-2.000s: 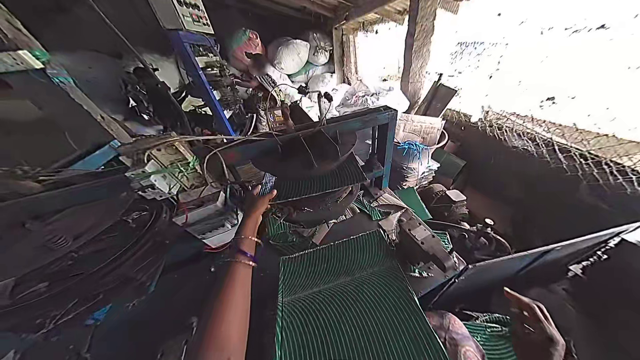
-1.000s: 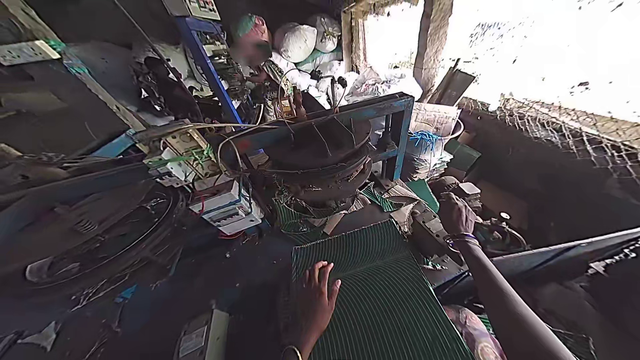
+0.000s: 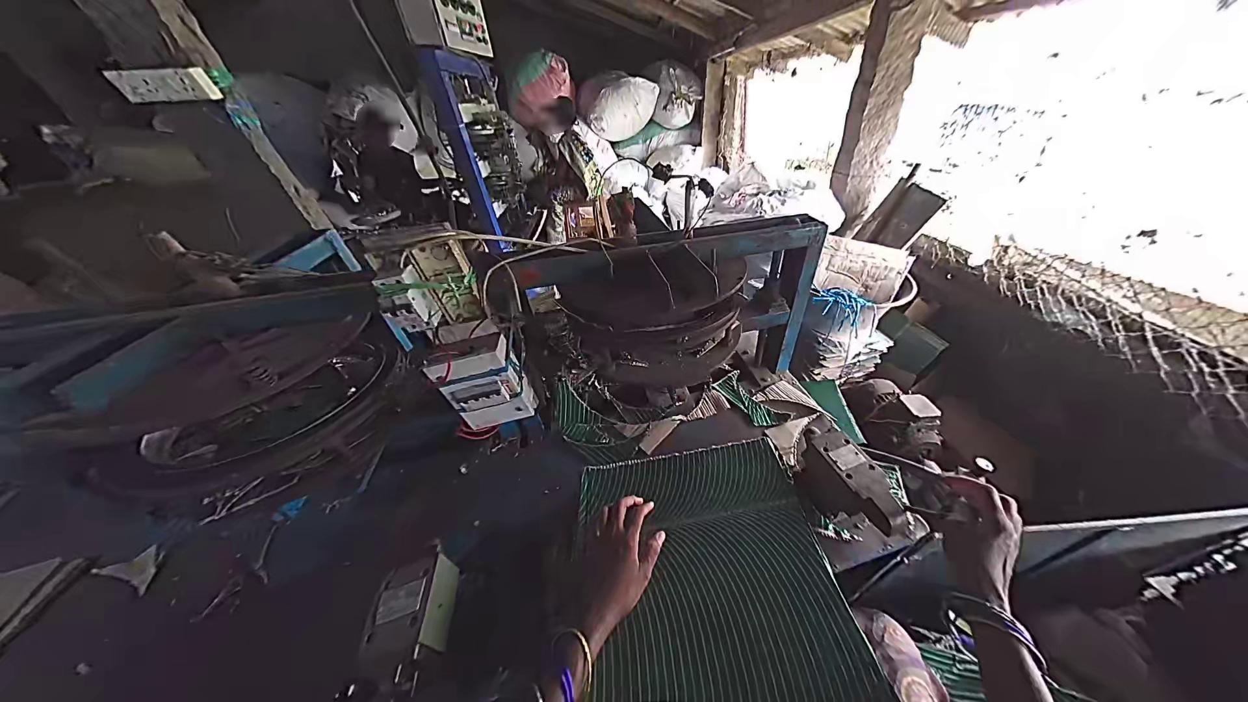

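Note:
A green sheet with pale curved stripes (image 3: 741, 575) lies in front of me, its far edge near a dark round press (image 3: 653, 331) in a blue metal frame. My left hand (image 3: 624, 565) rests on the sheet's left part, fingers spread. At the right, my right hand (image 3: 980, 531) is bent around something at the end of a thin rod or lever, beside a metal block (image 3: 853, 478); what exactly it touches is hard to tell. Striped green and cream offcuts (image 3: 595, 419) lie under and around the press.
A second round press (image 3: 253, 390) stands at left. Between the two is a white electrical box with wires (image 3: 483, 380). A motor (image 3: 897, 414) and a white sack (image 3: 848, 312) are at right. Other people (image 3: 561, 166) are at the back, near stuffed sacks (image 3: 619, 105).
My left hand, earlier reaching toward the press, came back onto the striped sheet. My right hand went from the lower right to the area beside the metal block.

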